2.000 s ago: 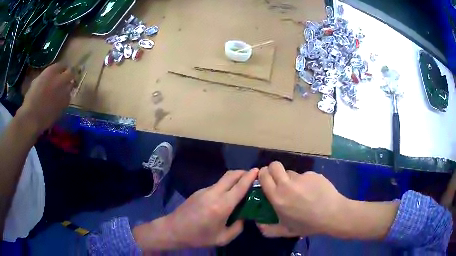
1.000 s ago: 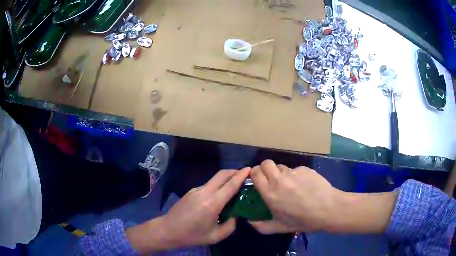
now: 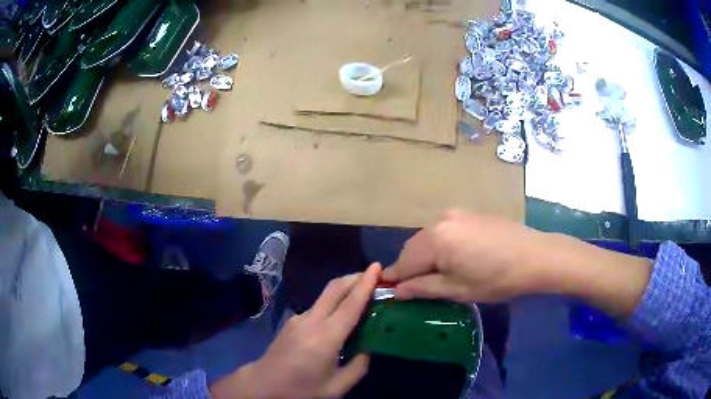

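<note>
A glossy dark-green housing with a silver rim is held over my lap, below the bench edge. Two small holes show in it, and its lower part is dark. A small silver and red badge sits at its upper end, partly covered by fingers. My left hand holds the housing's left side, fingertips at the badge. My right hand is above the housing, its thumb and fingers pressed at the badge.
Cardboard covers the bench, with a white glue cup and swab. Badge piles lie left and right. A black-handled tool and another housing lie on a white sheet. Green housings stack far left, beside a person's white sleeve.
My right hand has moved up off the housing's right side, exposing more of the housing. The neighbouring person's hand, seen two seconds ago, has left the cardboard. The view has shifted slightly.
</note>
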